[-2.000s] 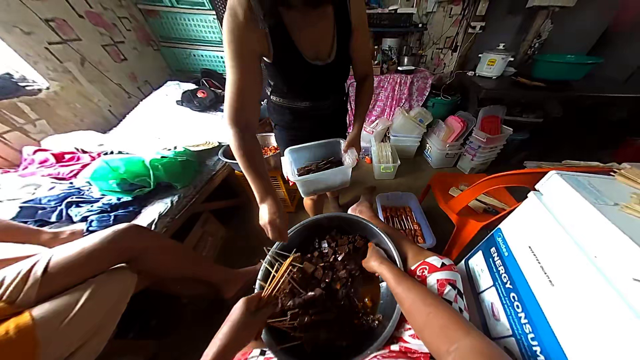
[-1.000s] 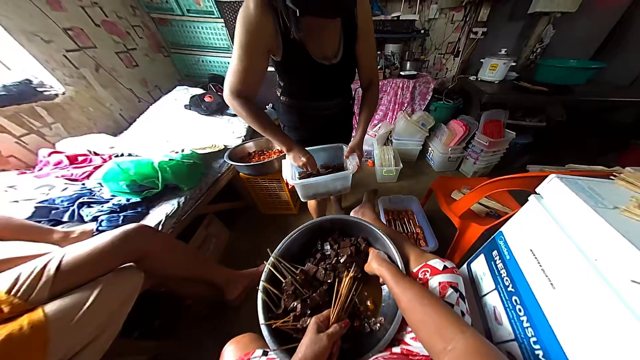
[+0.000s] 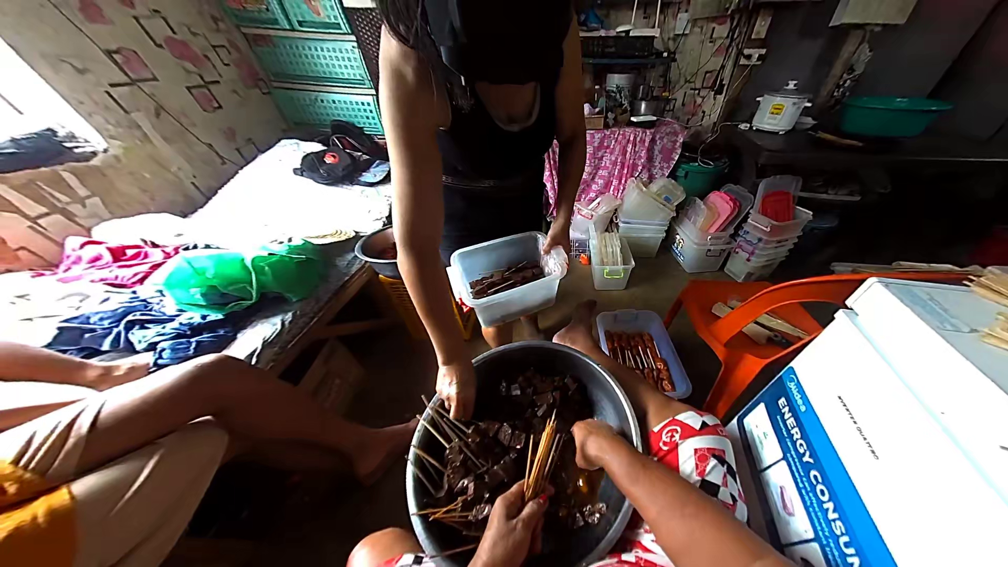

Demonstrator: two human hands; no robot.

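A large round metal basin point(image 3: 622, 386) holds dark brown cubed pieces point(image 3: 488, 465), with thin sticks poking up at its left side. My left hand point(image 3: 512, 524) grips a bundle of thin wooden skewers point(image 3: 542, 457) upright over the basin. On the basin's right side, my right hand point(image 3: 594, 442) is closed with its fingers down by the dark pieces; whether it holds one is hidden. A co-worker's hand point(image 3: 457, 387) reaches into the basin's left side beside the sticks. The co-worker's other hand point(image 3: 556, 240) holds a clear plastic tub point(image 3: 512, 303) with dark skewered pieces in it.
Beyond the basin, a plastic tray point(image 3: 677, 370) of reddish skewers sits on the floor. An orange chair point(image 3: 713, 315) and a large white box point(image 3: 929, 394) stand at right. Another person's bent leg point(image 3: 260, 402) is at left, near a low bed point(image 3: 276, 339).
The co-worker's hand has moved from the tub down into the basin. My left hand still has the skewer bundle, which was lower left over the basin two seconds ago.
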